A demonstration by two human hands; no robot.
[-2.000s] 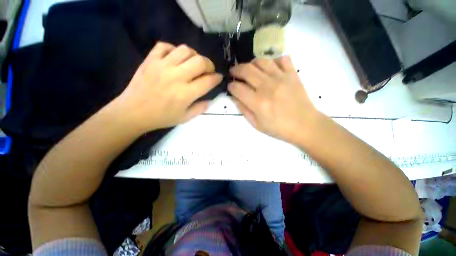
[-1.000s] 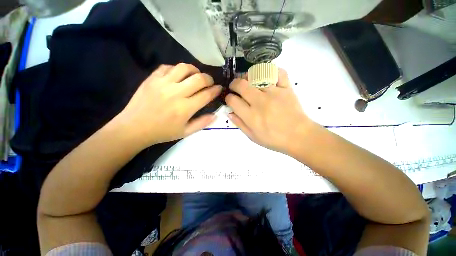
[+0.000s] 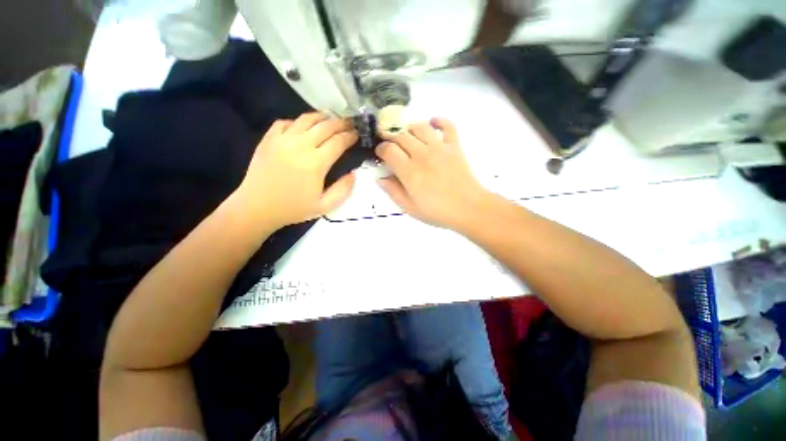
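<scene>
A black cloth garment part (image 3: 181, 155) lies bunched on the white machine table, left of the needle. My left hand (image 3: 297, 168) rests on its right part, with fingertips close to the presser foot (image 3: 365, 129). My right hand (image 3: 427, 172) is just right of the presser foot, its fingertips at the cloth edge. The fingertips of both hands hold the edge in front of the foot. The off-white sewing machine head (image 3: 414, 30) fills the top, with the cream tension knob (image 3: 393, 117) above my right fingers. The needle tip is blurred.
A black phone or wallet (image 3: 547, 99) with a round charm lies right of the needle. A dark slotted arm (image 3: 622, 53) is beyond it. Blue baskets stand at the far left (image 3: 62, 189) and lower right (image 3: 708, 336). A printed ruler (image 3: 280, 297) runs along the table's front edge.
The camera view has shifted and tilted, so the table and machine appear moved. Both hands stay at the presser foot on the black cloth, with little change in grip.
</scene>
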